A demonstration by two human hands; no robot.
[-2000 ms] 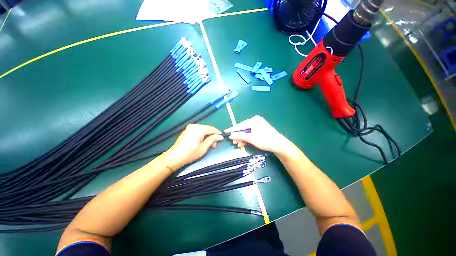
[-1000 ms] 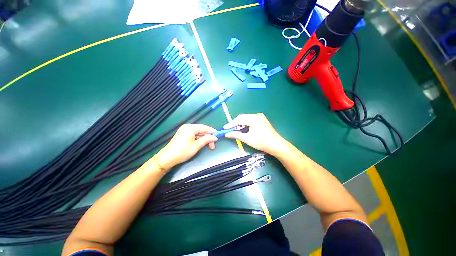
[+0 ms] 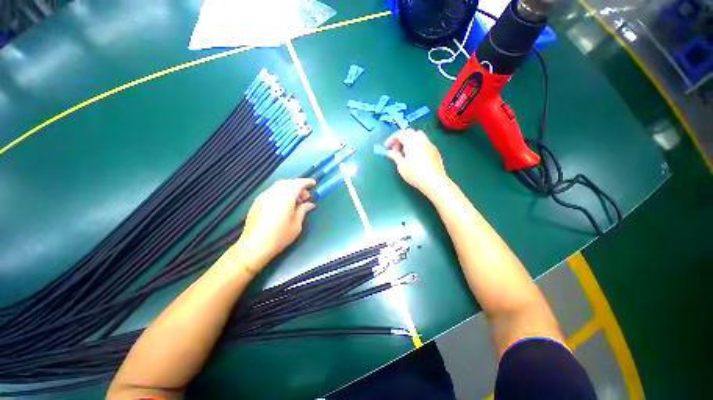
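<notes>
My left hand [image 3: 275, 215] is closed around a black cable whose end carries a blue sleeve [image 3: 330, 186]. It holds this end beside other sleeved cable ends [image 3: 332, 160]. My right hand [image 3: 416, 158] has a blue sleeve piece [image 3: 381, 149] at its fingertips, just below the small pile of loose blue sleeves [image 3: 391, 112]. A large bundle of black cables [image 3: 188, 180] with blue sleeved ends lies at the left. A second bundle with bare silver lugs [image 3: 393, 254] lies nearer to me, partly under my left forearm.
A red heat gun [image 3: 500, 125] lies at the right, its black cord [image 3: 575, 183] looped near the table edge. A round black object [image 3: 438, 17], a white cord [image 3: 443, 56], white paper sheets [image 3: 242, 22] and clear plastic [image 3: 315, 12] are at the far side.
My left hand has moved left and away from me with the sleeved cable end. My right hand has let go of the cable end and moved to the loose sleeves. The whole view has shifted slightly.
</notes>
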